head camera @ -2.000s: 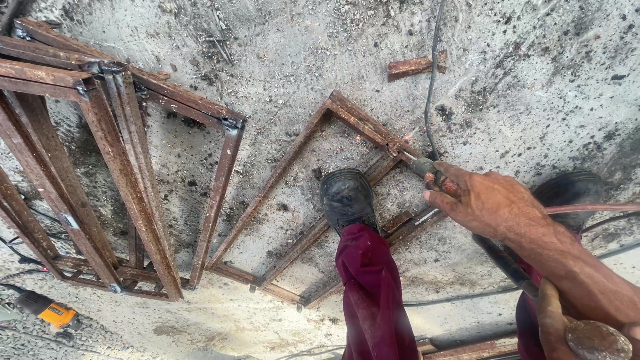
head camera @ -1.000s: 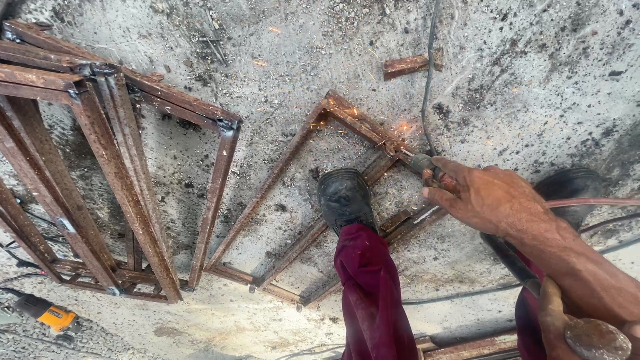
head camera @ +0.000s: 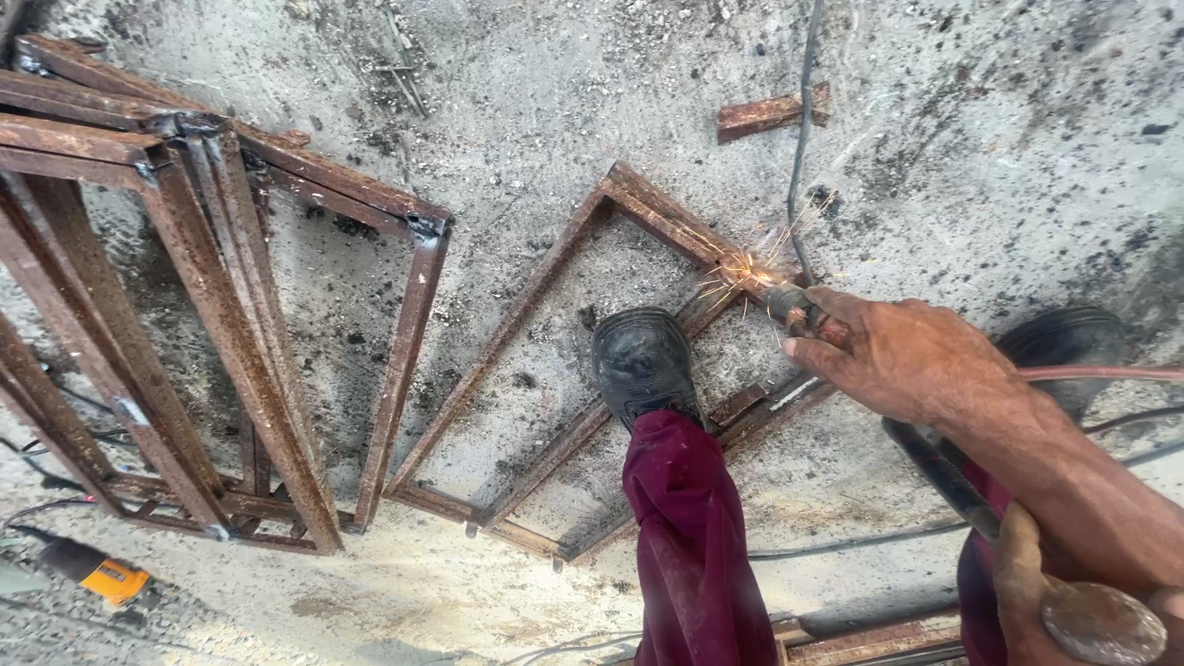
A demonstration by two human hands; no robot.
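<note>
My right hand (head camera: 911, 356) grips a welding electrode holder (head camera: 800, 310), its end at a corner joint of a rusty steel frame (head camera: 546, 268). Orange sparks (head camera: 745, 270) burst there. Below my right forearm, at the lower right, my left hand (head camera: 1022, 578) is closed on what looks like a hammer, with a dark handle (head camera: 934, 472) and a rounded metal end (head camera: 1105, 620); the image edge cuts this hand off. My black left shoe (head camera: 643, 361) rests over the frame's inner bar. A short steel offcut (head camera: 740, 407) lies against the nearer bar.
Welded rusty frames (head camera: 240, 324) stand stacked at the left. A yellow-and-black power tool (head camera: 111, 578) lies at the lower left. One loose steel piece (head camera: 768, 116) lies beneath a dark cable (head camera: 805, 139) at the top. My right shoe (head camera: 1068, 347) is partly behind the arm.
The sparks at the joint have grown from a small glow to a bright, wider burst. Both hands keep their holds and have barely moved.
</note>
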